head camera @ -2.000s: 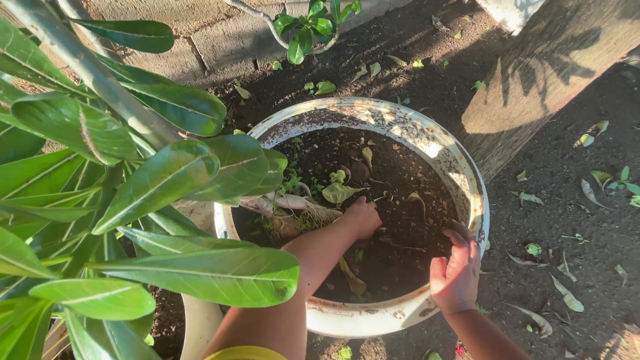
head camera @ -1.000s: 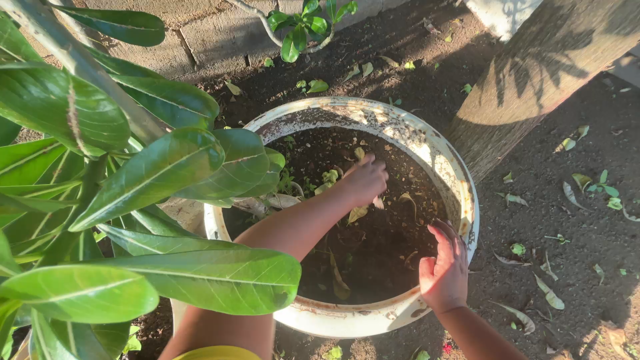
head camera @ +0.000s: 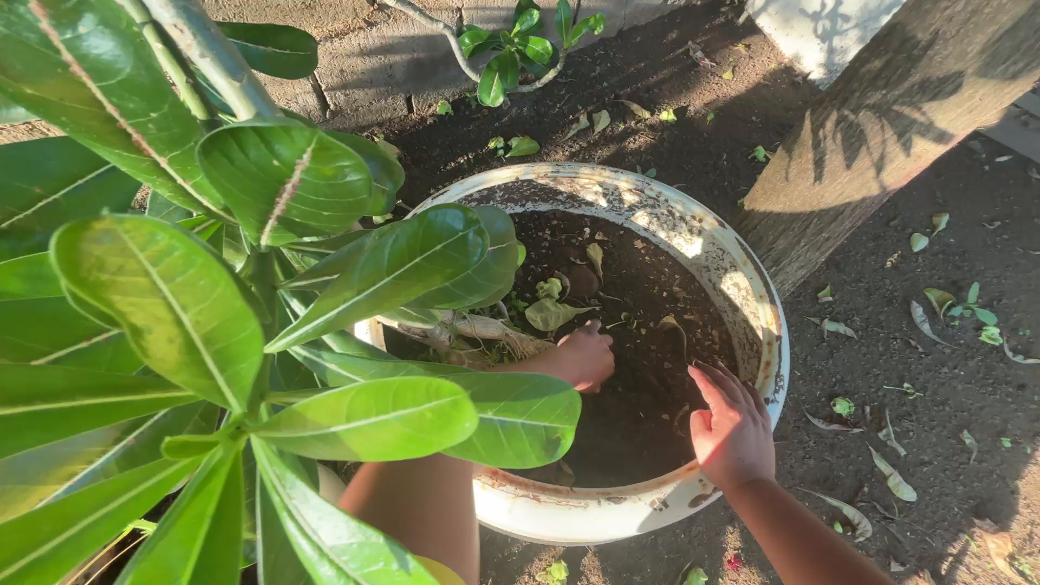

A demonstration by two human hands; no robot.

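Observation:
A round white planter (head camera: 585, 520) with chipped, rust-stained paint holds dark soil (head camera: 642, 325). My left hand (head camera: 587, 357) is low over the soil near the middle, its fingers curled; whether it holds anything is hidden. Leaves partly cover that forearm. Close to its wrist lie pale thick roots (head camera: 487, 329), and just above it a wilted leaf (head camera: 552, 314). My right hand (head camera: 734, 426) rests at the planter's right inner rim with fingers apart and nothing visible in it.
A plant with large glossy green leaves (head camera: 366, 418) fills the left side and overhangs the planter. A wooden post (head camera: 861, 154) slants at the upper right. Behind stand a block wall (head camera: 366, 65) and a small leafy branch (head camera: 516, 49). Dry leaves (head camera: 894, 475) litter the ground.
My left hand was raised over the soil with a small pale piece by it one second ago; now it is lower. My right hand stays at the rim. The foreground leaves cover more of the view.

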